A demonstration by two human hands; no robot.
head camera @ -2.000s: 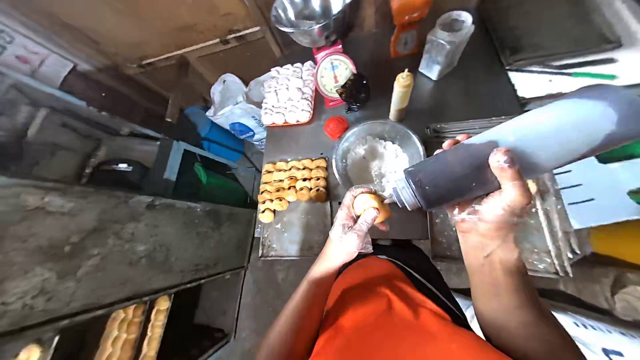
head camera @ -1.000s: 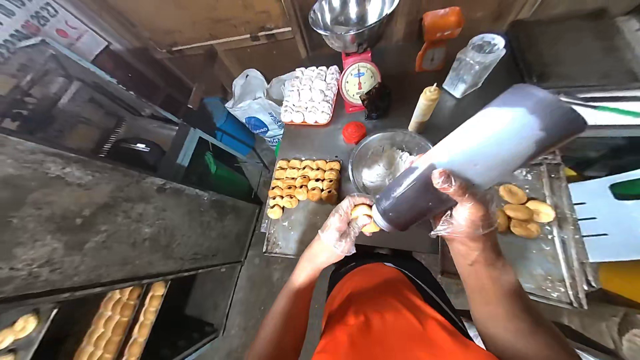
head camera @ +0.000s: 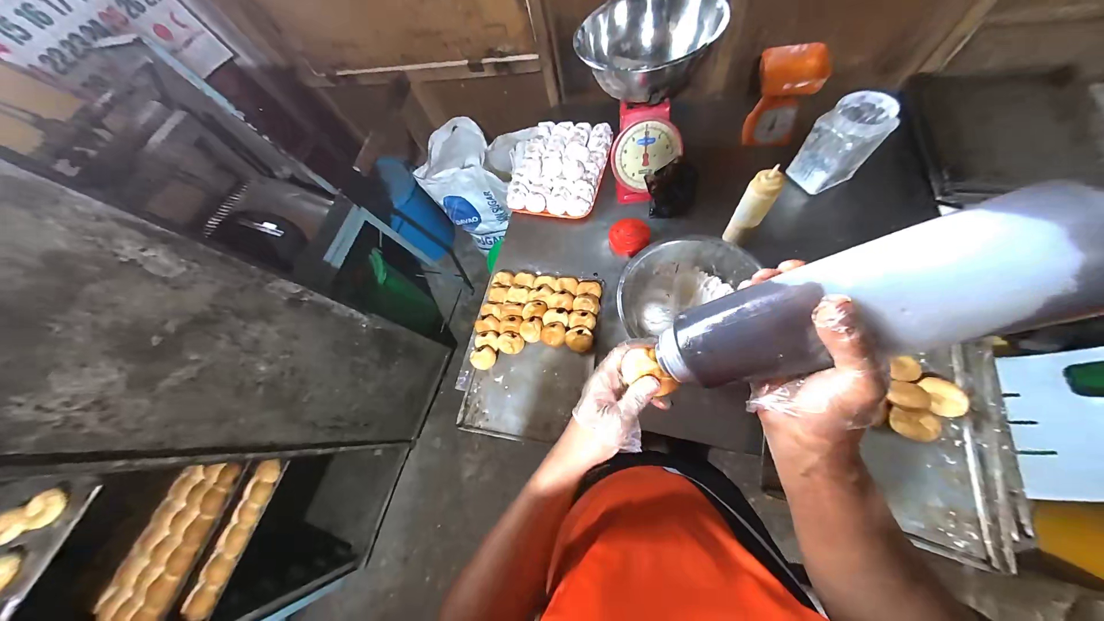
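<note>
My gloved left hand (head camera: 614, 398) holds a round bread bun (head camera: 645, 369) in front of my body. Gripped in my gloved right hand (head camera: 832, 366) is a large clear squeeze bottle (head camera: 897, 285), partly filled with something dark. The bottle lies tilted, its ringed neck touching the bun; the tip is hidden. Just behind the bun stands a metal bowl (head camera: 634, 289) with white powder (head camera: 660, 317). Rows of buns (head camera: 535, 310), several with dark spots, sit on a metal tray (head camera: 517, 401) at the left. More buns (head camera: 914, 398) lie on a tray at the right.
Farther back are a tray of white-coated buns (head camera: 561, 168), a red scale (head camera: 647, 151) carrying a steel bowl (head camera: 651, 43), a red lid (head camera: 630, 236), a yellowish squeeze bottle (head camera: 754, 203), a clear container (head camera: 843, 141) and an orange scale (head camera: 770, 119). Shelved loaves (head camera: 168, 543) are at the lower left.
My hands still hold the bun and the large bottle together. The bottle has tipped from a raised slant one second ago to a flatter slant. The view has shifted somewhat.
</note>
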